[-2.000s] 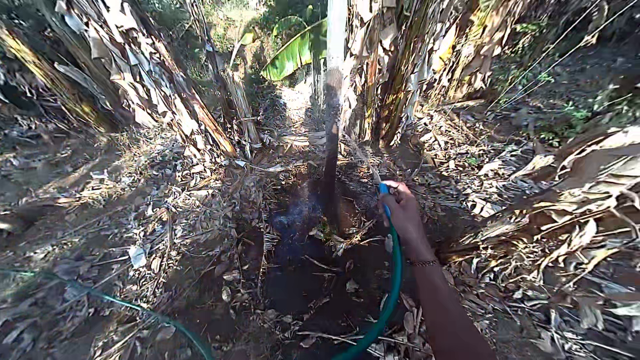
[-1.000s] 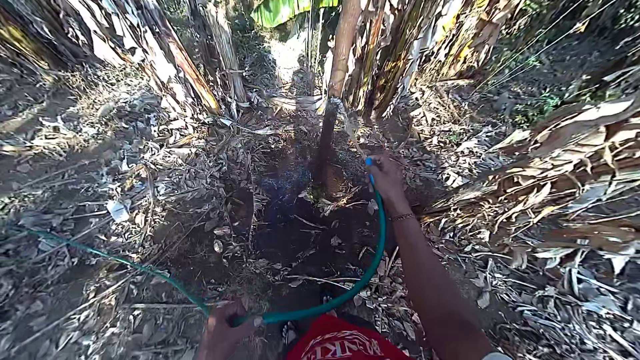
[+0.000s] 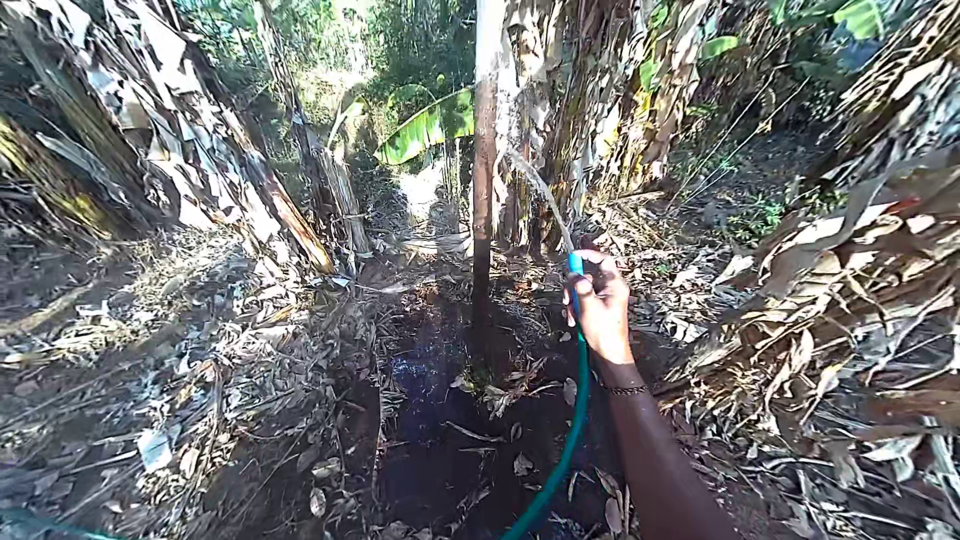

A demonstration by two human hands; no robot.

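Observation:
My right hand [image 3: 602,304] is closed around the blue end piece [image 3: 575,264] of a green garden hose [image 3: 564,457]. Water [image 3: 541,189] shoots from it up and to the left, against a slim upright trunk [image 3: 484,172] in front of me. The lower part of the trunk looks dark and wet. Around its foot the soil [image 3: 431,457] is dark and wet, with dry leaves on it. From my hand the hose curves down to the bottom edge. My left hand is out of view.
Banana stems with dry hanging leaves [image 3: 180,127] stand at the left, more behind the trunk. A heap of dry banana leaves [image 3: 847,322] lies close at the right. A pale scrap [image 3: 154,450] and another hose stretch [image 3: 56,523] lie at the lower left.
My left hand, on the hose at the bottom one second ago, has left the view. The water now strikes higher on the trunk than one second ago. The view has tilted up.

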